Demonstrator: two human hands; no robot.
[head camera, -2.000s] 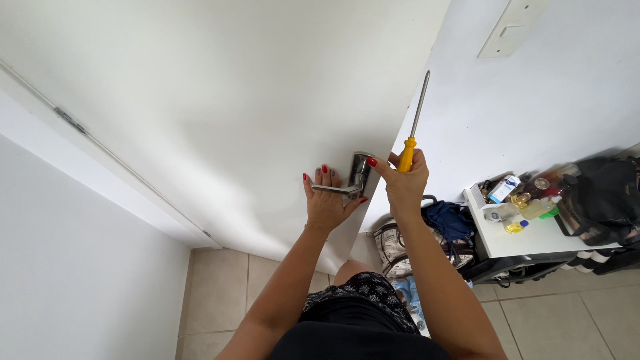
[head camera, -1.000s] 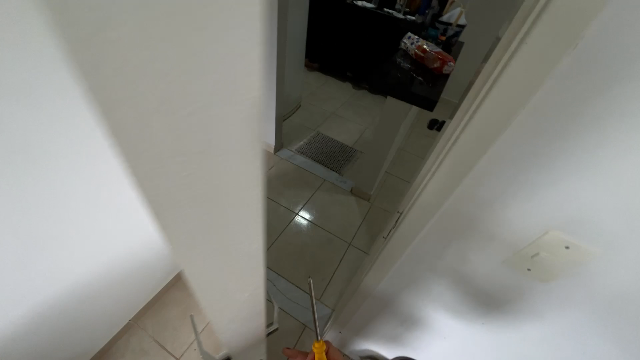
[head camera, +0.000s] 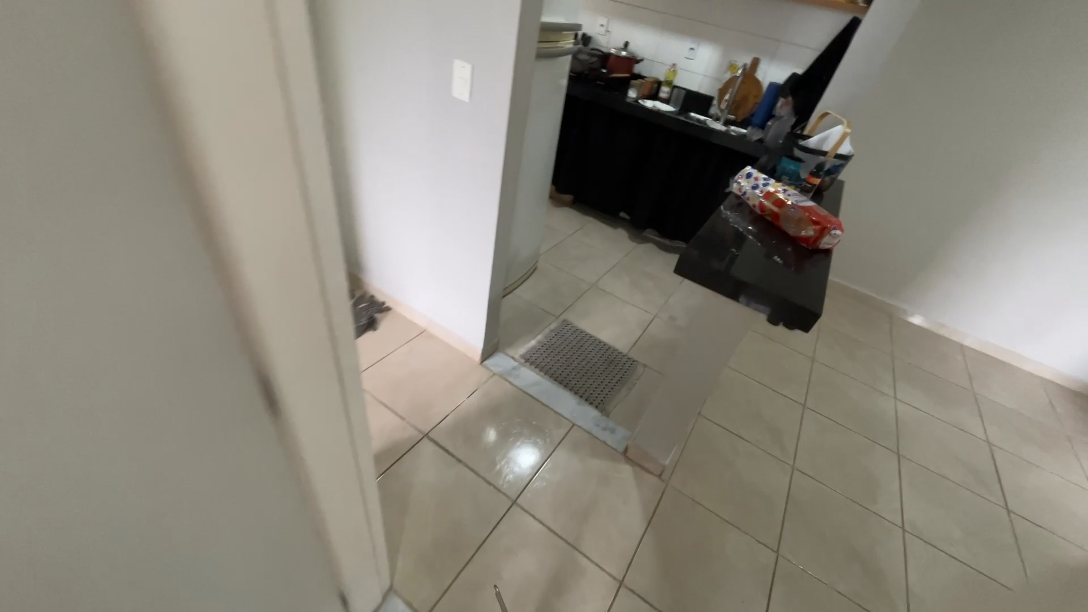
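Note:
Neither my left hand nor my right hand shows in the head view now. Only the metal tip of a screwdriver (head camera: 500, 598) pokes up at the bottom edge; its handle and whatever holds it are below the frame. To the left stands a pale door frame (head camera: 297, 280), slightly blurred, and beyond it lies a tiled floor (head camera: 578, 510).
A wall with a light switch (head camera: 461, 80) stands beyond the frame. A woven mat (head camera: 582, 364) lies past a marble threshold (head camera: 557, 401). A black stone counter (head camera: 748, 255) juts out at right, bearing a red and white package (head camera: 786, 208). Kitchen items line the back counter.
Two seconds ago my hands were at a door's lever handle, with a yellow-handled screwdriver in my right hand. The view has swung through the doorway towards a kitchen, and both hands have left it.

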